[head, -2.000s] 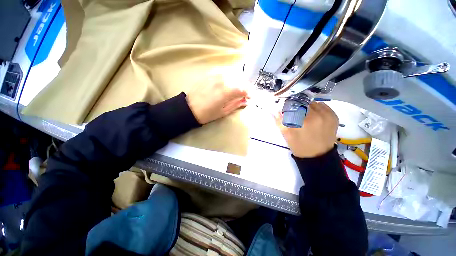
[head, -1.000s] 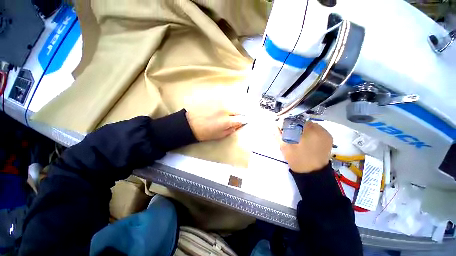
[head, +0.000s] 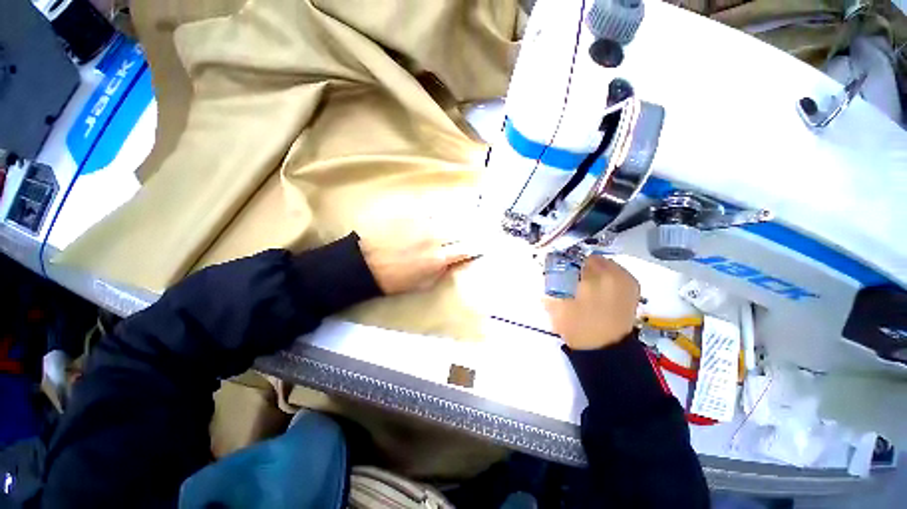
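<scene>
A large khaki garment panel (head: 239, 149) lies in folds on the table left of the white sewing machine head (head: 736, 109). My left hand (head: 408, 264) lies flat on the panel near its right edge; its fingertips are washed out by the lamp glare at the needle area. My right hand (head: 595, 303) is right of the needle area, partly behind a grey knob (head: 563, 274); its fingertips are hidden, so I cannot tell if it holds cloth. The presser foot and needle are lost in the glare.
Pliers with red and yellow handles (head: 672, 323) lie right of my right hand, with a printed white care label (head: 716, 370) over them. Crumpled clear plastic bags (head: 796, 423) are at the table's right. A grey measuring scale (head: 428, 403) edges the table. More khaki cloth (head: 244, 420) hangs below.
The view has shifted, showing more of the machine's top. My left hand stays on the panel, close to the needle area. My right hand stays behind the knob. The cloth has hardly moved.
</scene>
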